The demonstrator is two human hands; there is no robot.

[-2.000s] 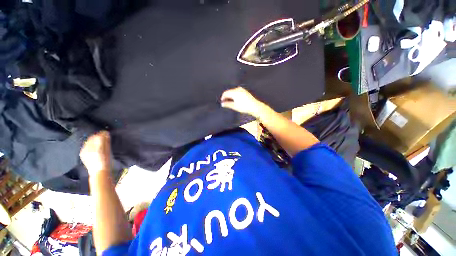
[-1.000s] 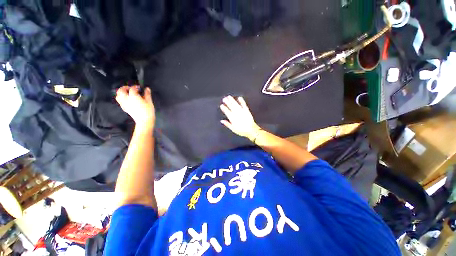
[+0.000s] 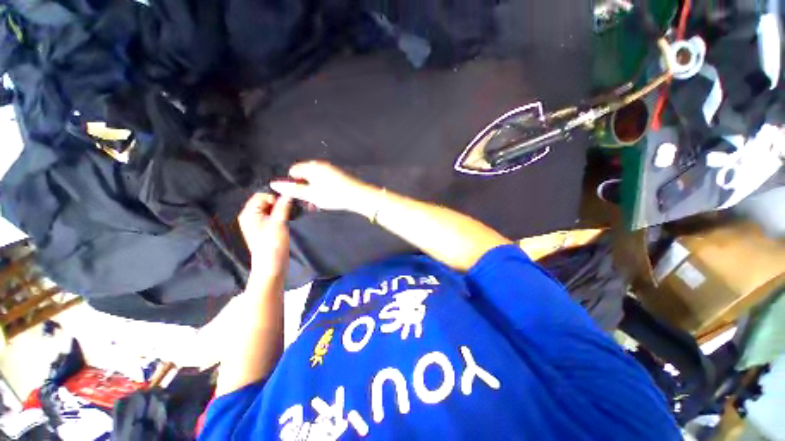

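Note:
Dark garment cloth lies on the dark pressing table cover in front of me. My left hand and my right hand meet at the left part of this cloth. The fingertips of both hands pinch its dark edge between them; the exact fold is hidden by the fingers. The steam iron stands on the table cover to the right of my hands, pointed end to the left, and no hand touches it.
A dark garment pile spreads over the left and far side. The iron's hose runs to the upper right, past a round tin and a white tape roll. A cardboard box is at the right.
My right hand has moved left across the cloth to meet my left hand. My left hand has come off the pile's edge, towards me and slightly right. The iron stays on the table.

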